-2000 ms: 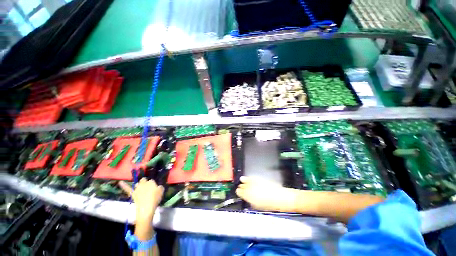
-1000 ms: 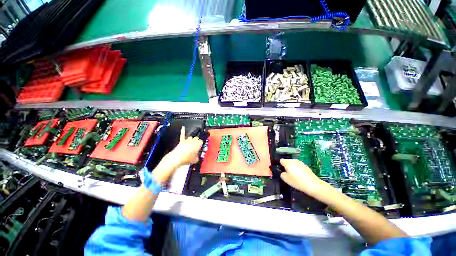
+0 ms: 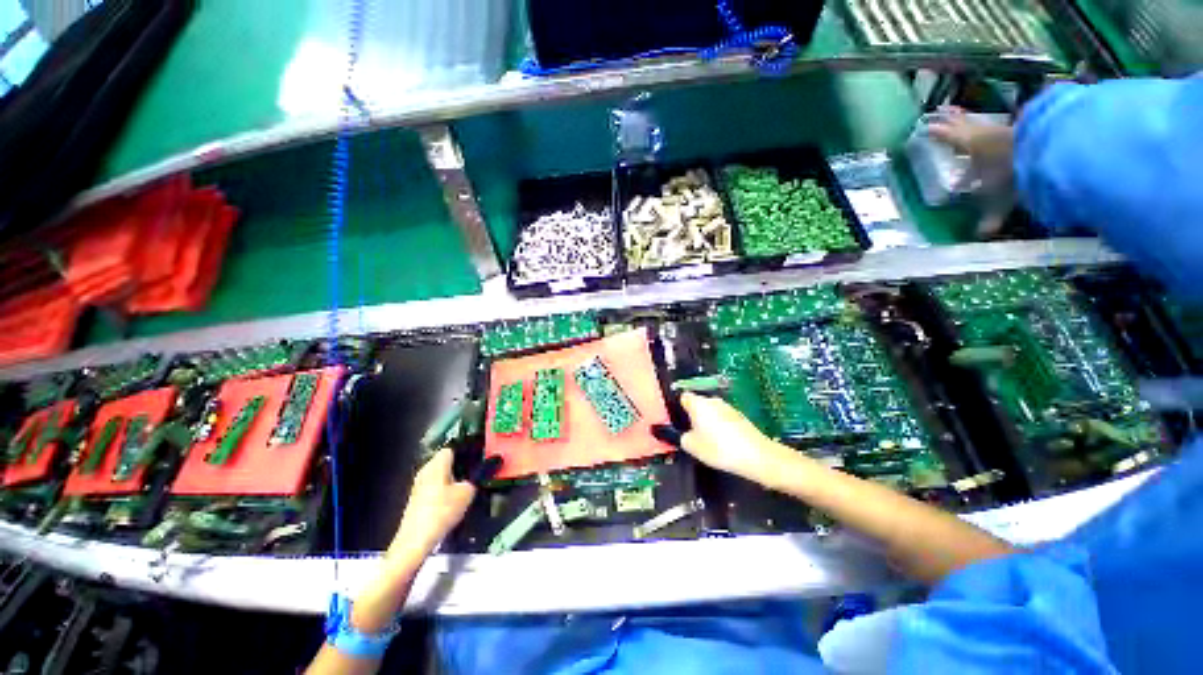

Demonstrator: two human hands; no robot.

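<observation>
A red tray [image 3: 577, 454] lies over a board carrier in the middle, slightly turned. Three narrow green daughter boards lie on it: two upright at left [image 3: 548, 404] and a slanted one at right [image 3: 606, 396]. My left hand [image 3: 445, 492], with black finger cots and a blue wrist strap, grips the tray's lower left corner. My right hand [image 3: 712, 433], also with black finger cots, grips its right edge. The fingertips partly hide the edges.
Red trays with boards [image 3: 251, 429] sit on carriers at left. Green main boards [image 3: 818, 382] sit at right. Component bins [image 3: 565, 247] and stacked red trays [image 3: 152, 251] are on the shelf. Another person's hand [image 3: 976, 139] reaches to a white container [image 3: 934, 172]. A silver rail [image 3: 633, 574] runs in front.
Three daughter boards now show on the middle tray instead of two. My left hand has moved from the dark gap at left to the tray's corner. Another person's arm has entered at right.
</observation>
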